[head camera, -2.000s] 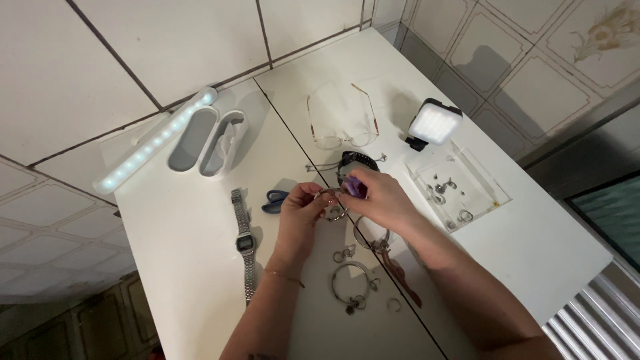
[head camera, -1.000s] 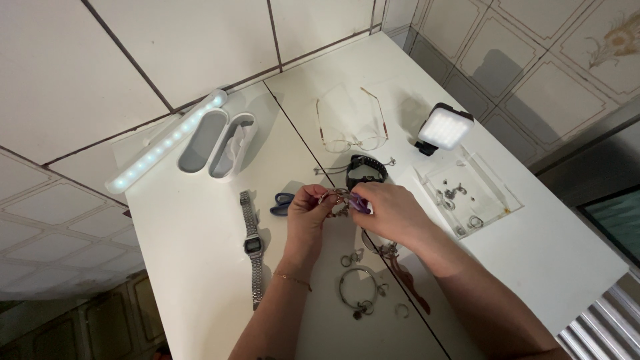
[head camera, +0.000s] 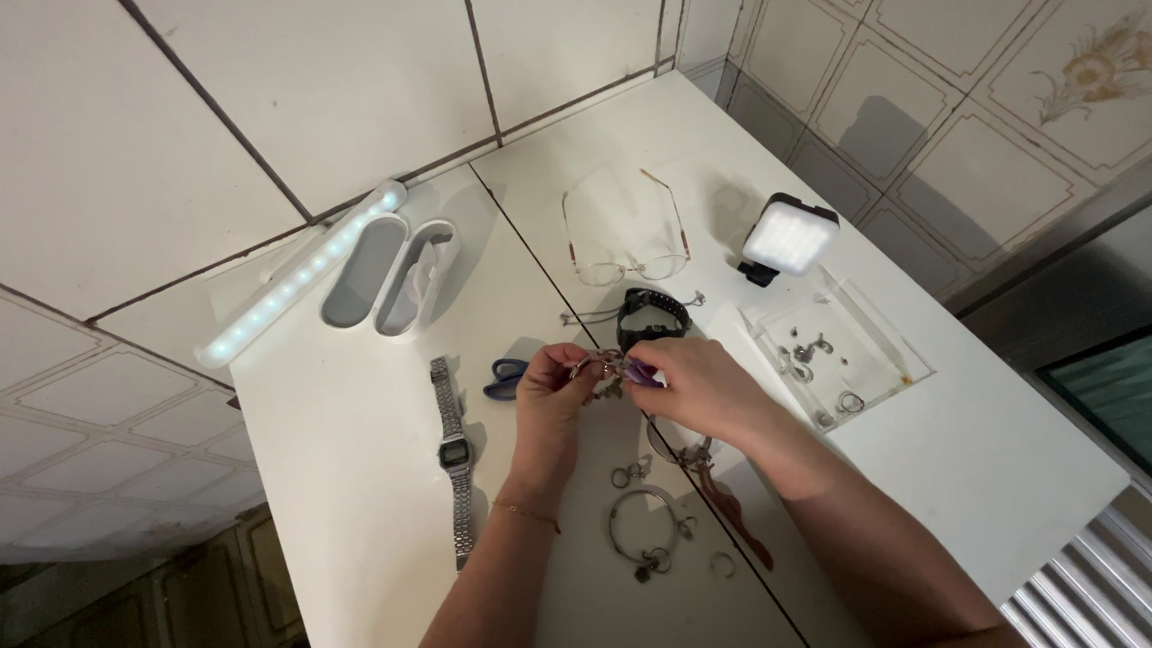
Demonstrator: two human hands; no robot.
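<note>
Near the middle of the white table, my left hand (head camera: 556,387) pinches a metal charm bracelet (head camera: 601,362) between thumb and fingers. My right hand (head camera: 679,378) grips a small purple object (head camera: 643,373), perhaps a cloth, against the bracelet's right side; its exact kind is hidden by the fingers. A black wristwatch (head camera: 650,315) stands just beyond my right hand. Dark blue scissor-like handles (head camera: 506,379) show left of my left hand. Below the hands lie another metal bracelet (head camera: 681,445), a bangle with charms (head camera: 642,526) and several rings.
A silver digital watch (head camera: 455,453) lies at left, near an open glasses case (head camera: 418,283) and a lit LED bar (head camera: 301,274). Eyeglasses (head camera: 628,268) are at the back. A lit lamp (head camera: 790,236) and a clear tray (head camera: 832,360) holding small jewelry are at right. A brown strap (head camera: 733,517) lies near my right forearm.
Both hands stay together over the table, holding the bracelet and the purple object, with only small finger movements. The objects lying on the table have not plainly moved.
</note>
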